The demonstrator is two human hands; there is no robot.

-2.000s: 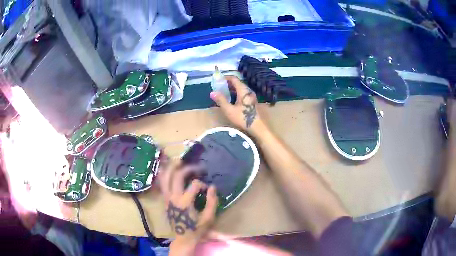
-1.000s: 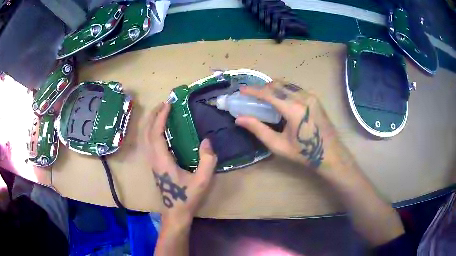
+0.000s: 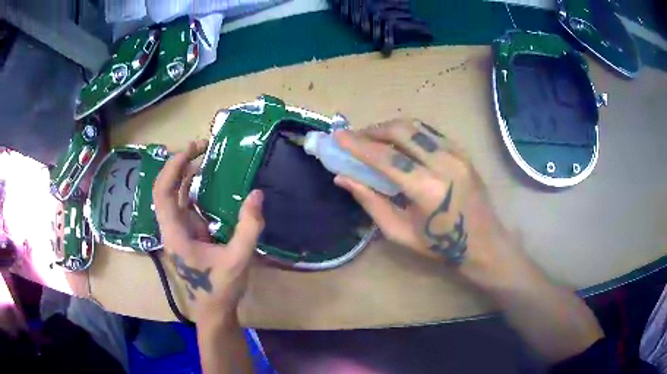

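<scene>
A glossy green car body (image 3: 234, 166) with a pale rim lies on the cardboard before me, its solid end to the left and its black recess to the right. My left hand (image 3: 208, 226) grips that left end, fingers behind it and thumb on top near the recess. My right hand (image 3: 417, 193) holds a translucent white glue bottle (image 3: 347, 162), tilted with its tip pointing left into the recess at its upper left corner. My right fingers hide part of the body's right side.
Several green bodies (image 3: 121, 69) lie at the left, some overlapping. One body with a black tray (image 3: 123, 197) stands beside my left hand. Another body (image 3: 548, 109) lies at the right, one more behind it. Black ribbed parts (image 3: 384, 25) lie at the back. A black cable (image 3: 167, 288) crosses the cardboard edge.
The right hand has brought the bottle from the back down over the body. The left hand has taken hold of the body's left end, and both have since moved left. The view has tilted down.
</scene>
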